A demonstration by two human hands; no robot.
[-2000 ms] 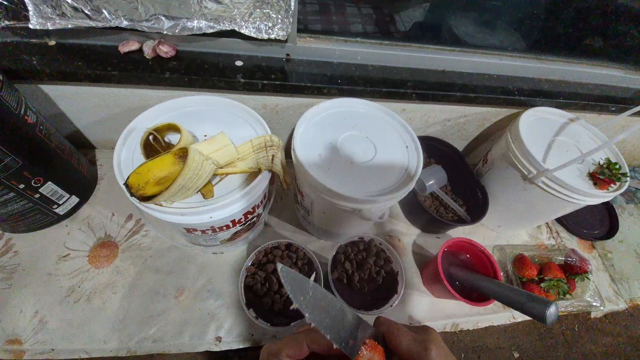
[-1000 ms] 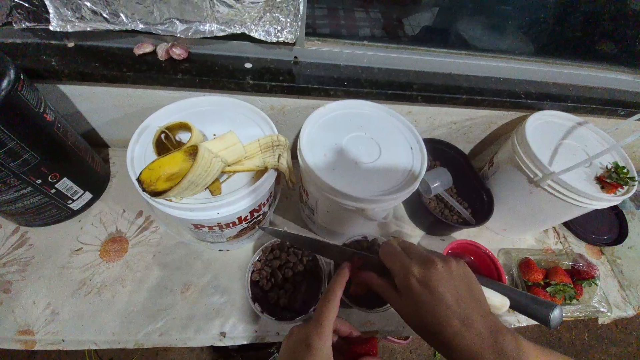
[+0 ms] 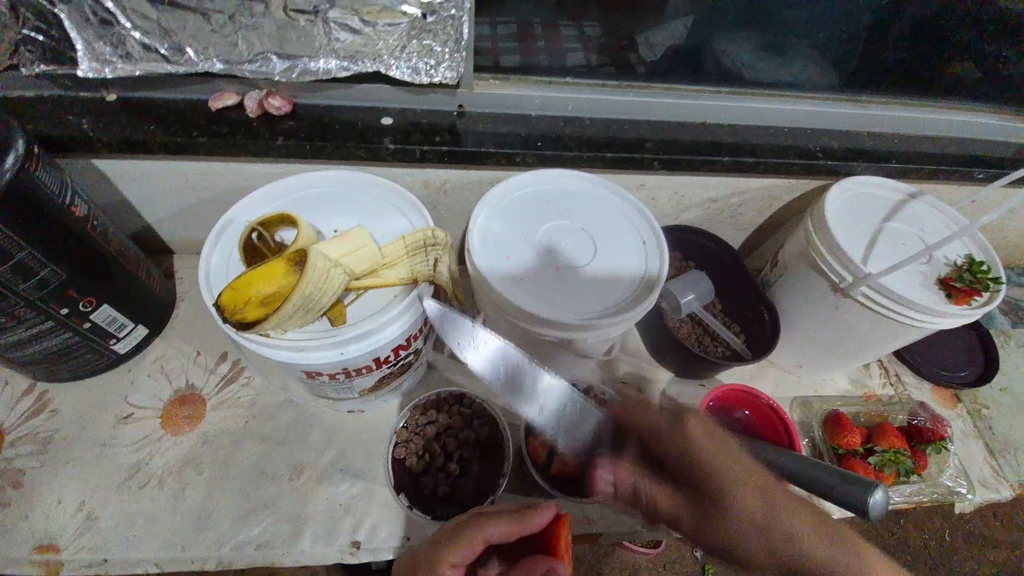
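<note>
My right hand [image 3: 688,464], blurred, holds a kitchen knife [image 3: 520,368] whose blade points up and left over the right-hand cup; its handle is hidden in the hand. At the bottom edge, my left hand [image 3: 488,536] grips a cut strawberry [image 3: 563,542]. Above and left of it stands a clear plastic cup [image 3: 424,508] with chocolate chips [image 3: 444,440] on a dark filling. Red strawberry pieces [image 3: 544,458] show in the second cup [image 3: 532,476], partly covered by the blade and my right hand.
Behind are white lidded buckets [image 3: 568,248], one bearing a partly peeled banana [image 3: 268,292]. A dark container [image 3: 764,320] holds chips and a scoop [image 3: 690,293]. To the right are a pink cup [image 3: 752,400] with a grey-handled utensil [image 3: 832,480] and a strawberry tray [image 3: 888,448].
Red strawberry pieces now show in the right-hand cup, where only chocolate chips showed two seconds ago. The knife has tilted from nearly level, and my hands are farther apart than one second ago.
</note>
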